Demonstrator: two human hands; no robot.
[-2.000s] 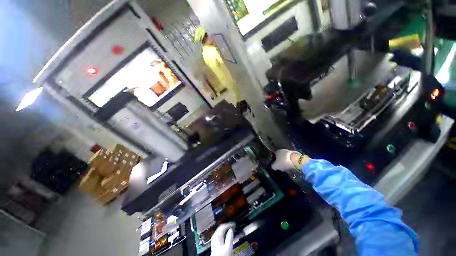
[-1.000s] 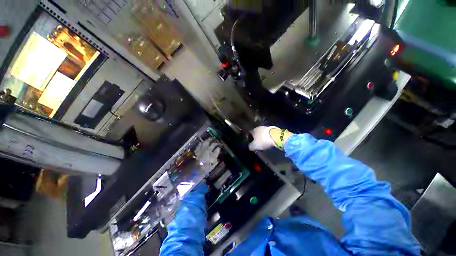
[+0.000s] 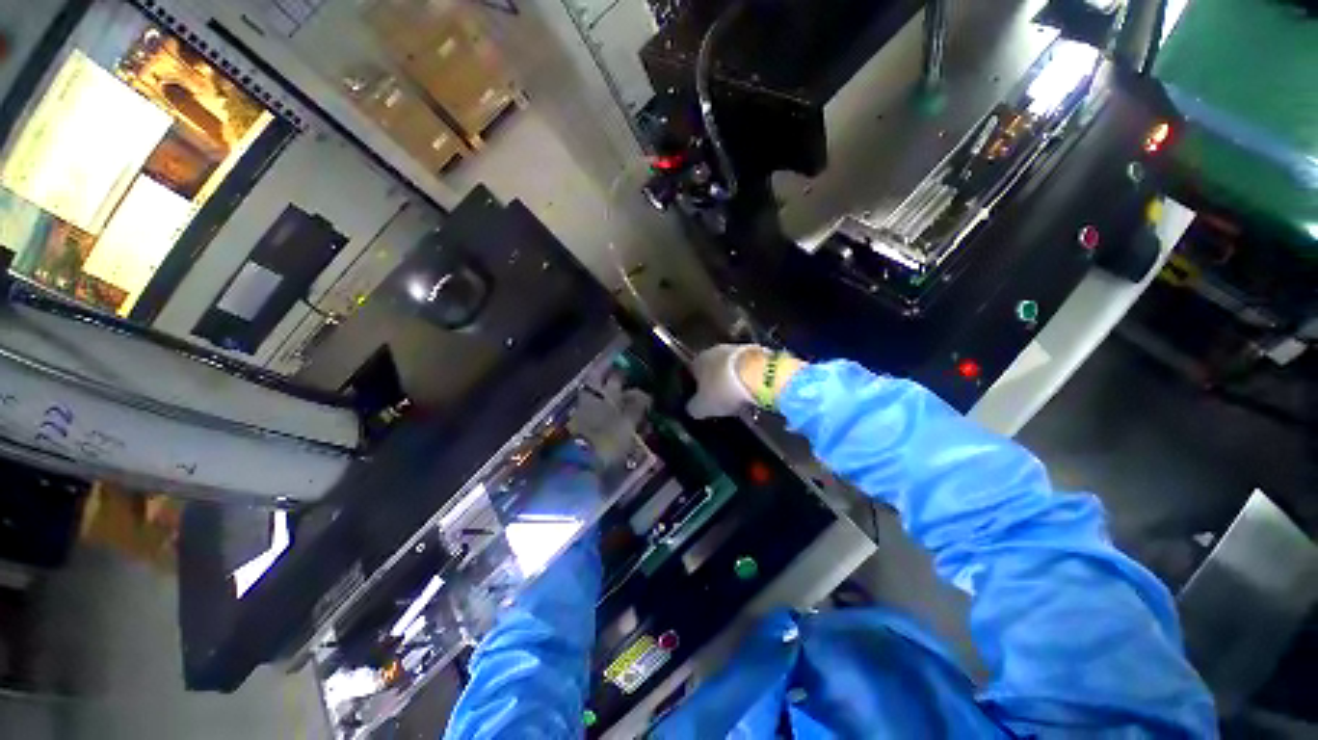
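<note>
The black test fixture stands in front of me with its green-edged bed partly showing. A clear, shiny cover reflects light over the bed. White and silver parts show through or in it, too unclear to separate. My left hand, in a white glove, is under the cover near the bed's far right part; its fingers are blurred and their hold is unclear. My right hand, in a white glove, is at the fixture's right side with fingers curled down; what they touch is hidden.
A second black fixture with lit buttons stands to the right, a board in it. A thick silver column and a cabinet monitor are at left. A round black device sits behind the fixture. Cartons stand farther back.
My left hand has moved from the bed's front edge to under the cover, towards the far right. My right hand stays at the fixture's right side. The view has swung down and closer.
</note>
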